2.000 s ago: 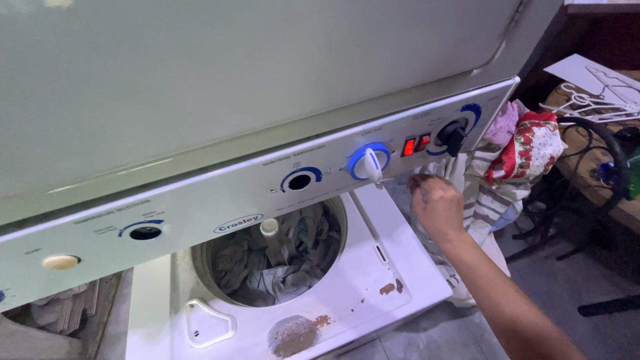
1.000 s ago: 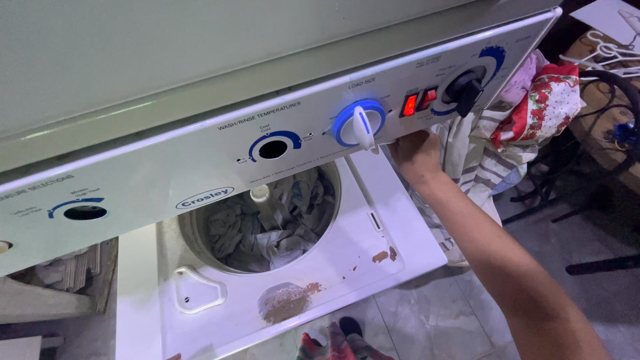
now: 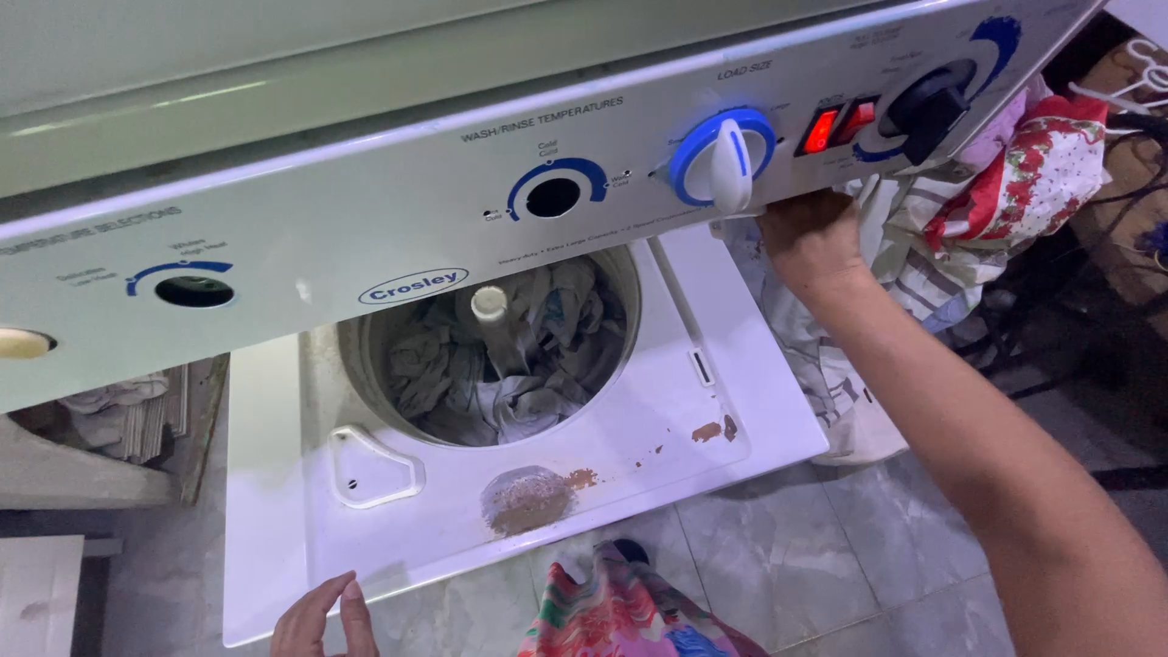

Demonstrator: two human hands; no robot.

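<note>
Below the control panel (image 3: 347, 265) of a Crosley washer lies its round tub, filled with wet-looking clothes (image 3: 529, 401) around a white agitator (image 3: 490, 306). My right hand (image 3: 810, 233) reaches behind the lower edge of the panel, beneath the red rocker switches (image 3: 823, 130); its fingers are hidden. Left of it is the white load-size knob (image 3: 732, 166) with a blue ring, and to its upper right a black knob (image 3: 929, 111). At the front edge of the washer's white top (image 3: 620, 474), my left hand (image 3: 338, 611) is partly in view, thumb and fingers apart, holding nothing visible.
A heap of clothes (image 3: 912, 228), striped and red-floral, stands right of the washer. White hangers (image 3: 1145, 78) lie on a table at the upper right. Stacked papers or slats (image 3: 141, 420) are at the left. Tiled floor (image 3: 785, 547) shows in front.
My right hand has moved from below the switches, where its fingers showed, to behind the panel's lower edge. My left hand has come into view at the bottom. The view has shifted closer.
</note>
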